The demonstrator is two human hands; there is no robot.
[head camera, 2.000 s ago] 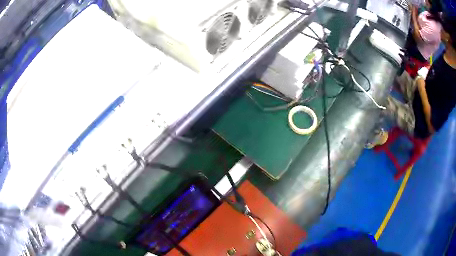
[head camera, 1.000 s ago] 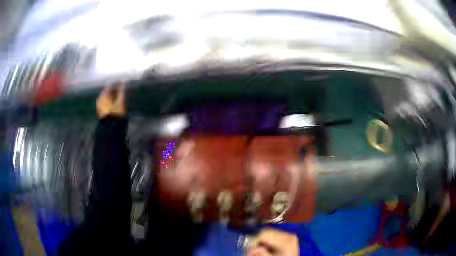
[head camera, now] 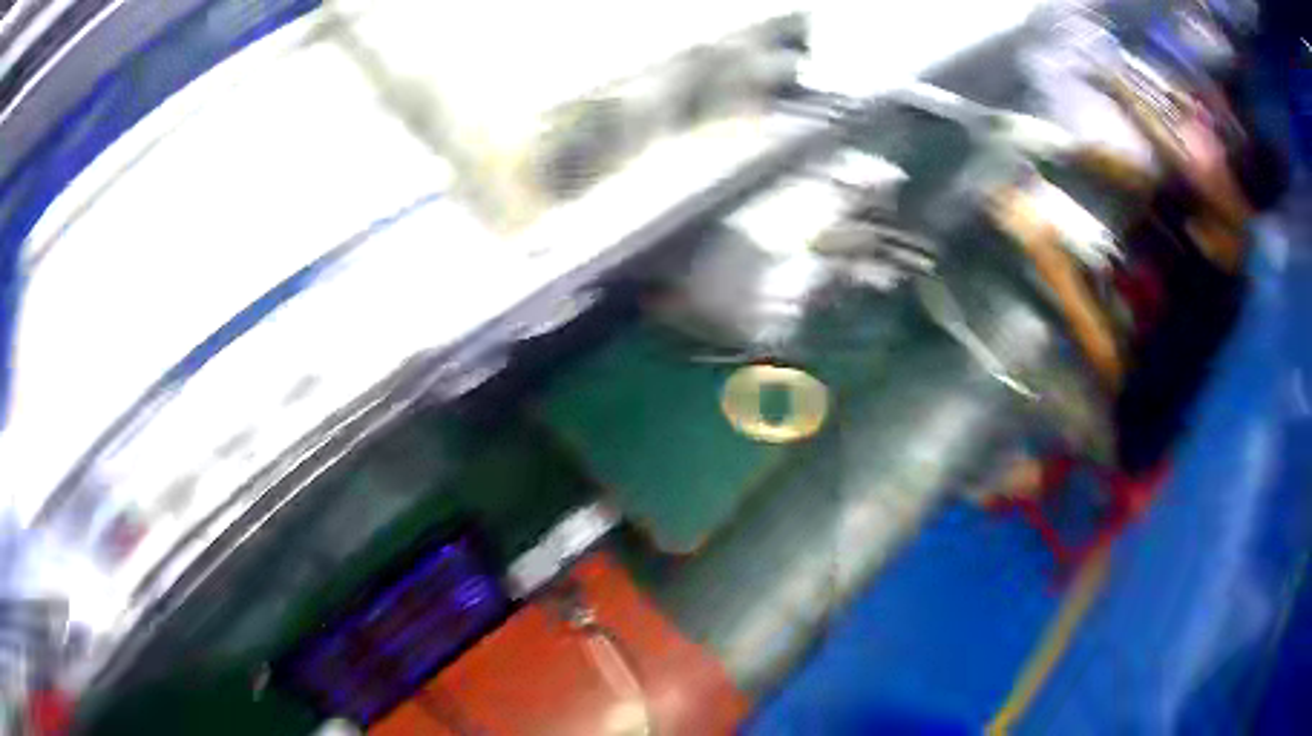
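Neither of my hands is in the picture, and the frame is blurred. The red-brown test fixture box (head camera: 504, 669) lies at the bottom edge, its near part cut off. A pale test lead (head camera: 616, 664) runs over its right part. The dark display (head camera: 396, 628) with blue-violet glow stands behind the fixture. No unit under test can be made out.
A pale yellow tape roll (head camera: 776, 403) lies on the green board (head camera: 648, 460). A large white case (head camera: 216, 273) fills the upper left. White boxes and cables lie beyond the board. Another person's arm (head camera: 1065, 281) reaches over the bench, near a red stool (head camera: 1072, 518).
The view has swung to the right and tilted. Both hands, seen a second ago at the shelf edge and below the fixture, are out of the picture. The other person's arm now reaches over the bench.
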